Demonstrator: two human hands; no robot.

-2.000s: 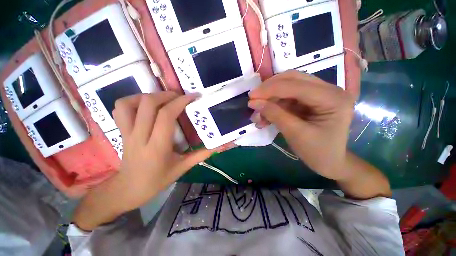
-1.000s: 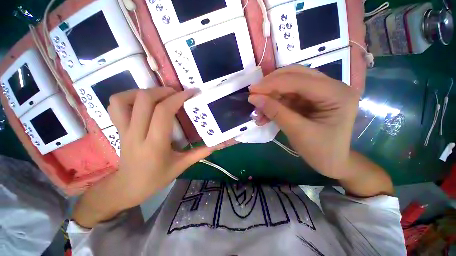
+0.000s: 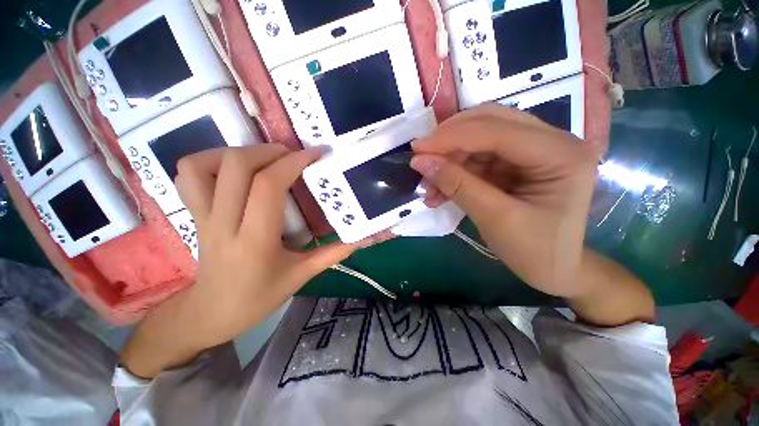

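Note:
A white handheld screen unit (image 3: 334,200) with a dark screen and small round buttons lies tilted at the near edge of the pink-red foam tray (image 3: 137,287). My left hand (image 3: 245,216) holds the unit's left side between thumb and fingers. My right hand (image 3: 516,191) is over the unit's right end, fingertips pinched together at the screen's right part. White material, possibly a cloth (image 3: 434,220), shows under my right fingers; whether they pinch it is hidden. A pale cord comes out below the unit.
More white units (image 3: 158,71) with cords stand in rows in the tray. A bottle with a metal cap (image 3: 695,42) lies at the upper right. Crinkled clear film (image 3: 653,200), loose straps (image 3: 722,200) and a white scrap (image 3: 746,250) lie on the green mat at right.
The view has shifted slightly, so the tray's units sit a little higher and further left. Both hands stay on the same unit, with almost no change in their grip.

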